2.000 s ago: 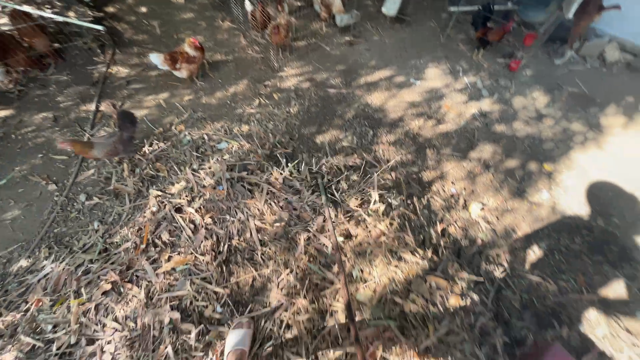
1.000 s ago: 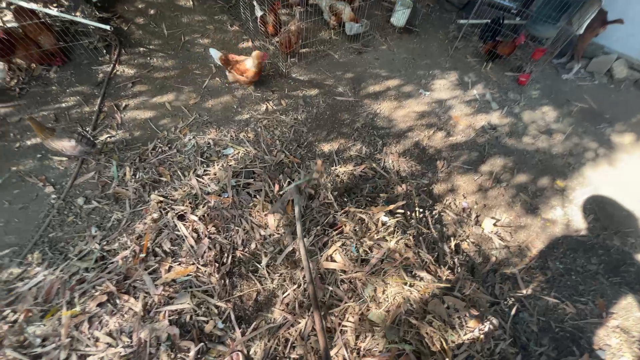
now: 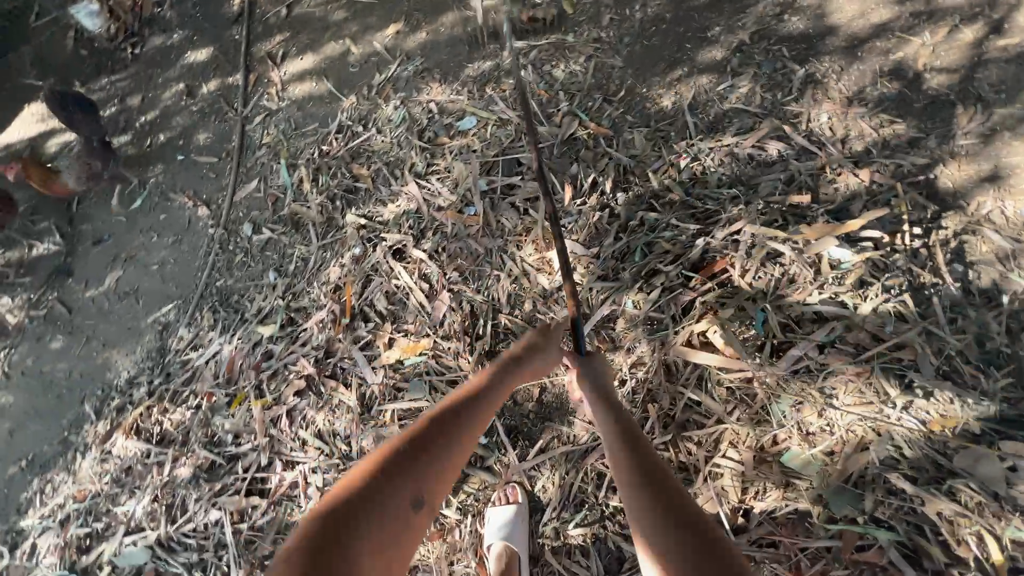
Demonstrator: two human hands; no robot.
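Observation:
A long, dark wooden pole [image 3: 550, 206] runs from the top of the view down to my hands; what its far end bears is cut off or unclear at the top edge. My left hand [image 3: 546, 349] is closed around it, just above and left of my right hand [image 3: 590, 380], which grips the pole's near end. Both arms reach in from the bottom edge. Under the pole and my hands spreads a thick layer of dry leaves [image 3: 448, 264], mostly brown and tan.
My foot in a pale open-toed sandal [image 3: 507, 532] stands on the leaves at the bottom. A dark hose or thin branch [image 3: 236, 152] lies along the left side. Beyond it a chicken [image 3: 72, 156] is on bare dirt [image 3: 128, 280], partly blurred.
Both hands and forearms have come into view, gripping the pole. The view has tilted down, so the wire cages and most of the chickens are out of sight.

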